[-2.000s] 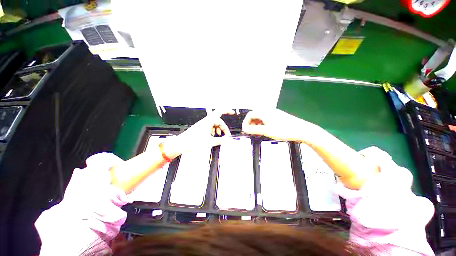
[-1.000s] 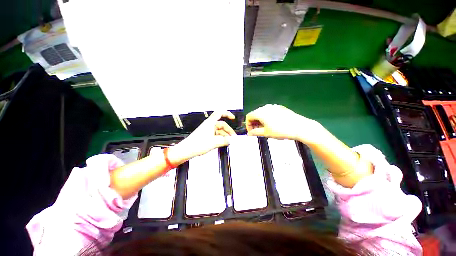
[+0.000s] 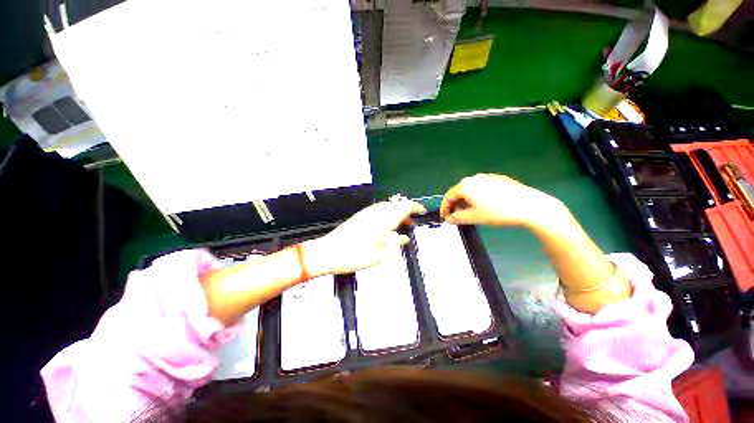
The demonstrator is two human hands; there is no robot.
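Note:
A black phone tray (image 3: 347, 373) lies in front of me with several smartphones in its slots, screens up and bright white. My right hand (image 3: 488, 201) is at the top end of the rightmost smartphone (image 3: 453, 285), fingertips curled; whether they grip anything is unclear. My left hand (image 3: 372, 235) reaches over the top of the neighbouring smartphone (image 3: 387, 306), fingers apart and holding nothing visible. Another smartphone (image 3: 312, 326) lies below my left wrist. The leftmost phone is partly hidden by my left sleeve.
The white test chart (image 3: 240, 107) stands behind the tray, its dark backing showing at the bottom. A row of black trays (image 3: 653, 215) with dark phones lies at right, beside an orange-red tray (image 3: 727, 223). A pen cup (image 3: 602, 97) and yellow note (image 3: 471, 54) are at the rear.
The view has turned right, so chart and tray appear further left. My hands have shifted from the middle phones to the right end of the tray. More of the orange-red tray shows.

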